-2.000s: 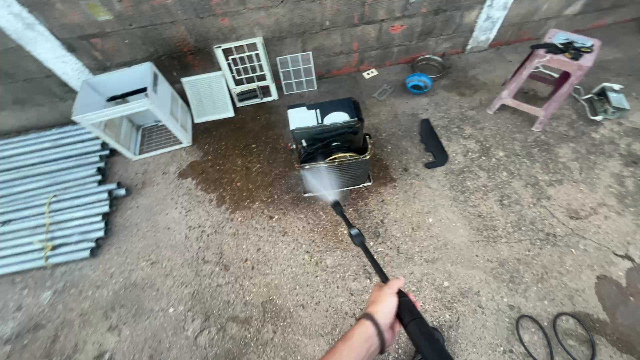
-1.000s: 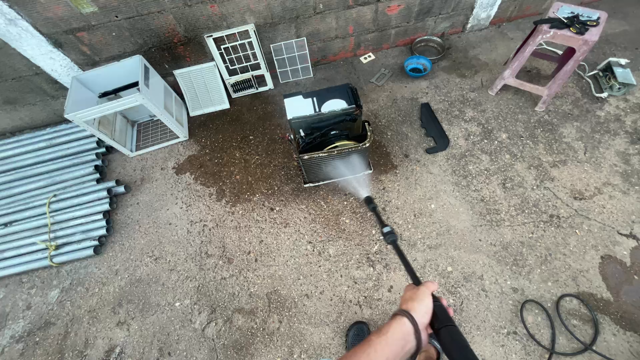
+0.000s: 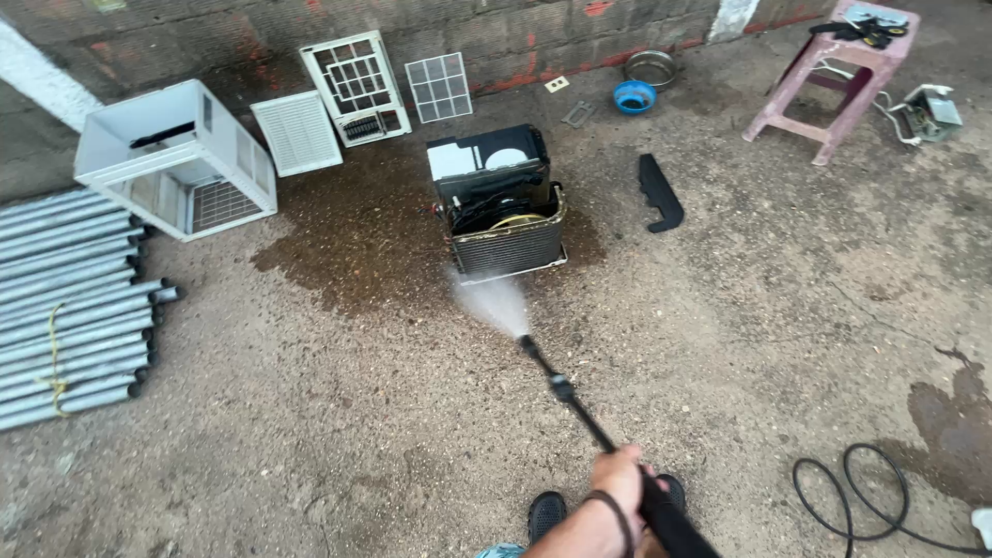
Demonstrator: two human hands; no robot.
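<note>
My left hand (image 3: 620,484), with a dark band at its wrist, is closed around the black lance (image 3: 583,418) of a pressure washer. White spray (image 3: 494,304) fans from the nozzle towards the lower front edge of a stripped window air conditioner unit (image 3: 508,244). The finned coil of that unit faces me, with black parts and a yellow curved line inside, and a white patch and a white disc on top behind. My right hand cannot be made out; a small patch of skin shows below the lance at the bottom edge, and the rear of the washer gun is out of frame.
A white metal casing (image 3: 178,159), a louvred panel (image 3: 297,134), a front frame (image 3: 358,89) and a mesh filter (image 3: 439,87) stand near the wall. Metal pipes (image 3: 70,310) lie left. Right are a black foam piece (image 3: 659,194), blue bowl (image 3: 634,97), pink stool (image 3: 833,85) and hose (image 3: 852,496).
The spray, which struck the coil's face in the earlier frames, now lands lower, at the unit's bottom front edge. The nozzle has moved left since one second ago. Two dark shoes now show below.
</note>
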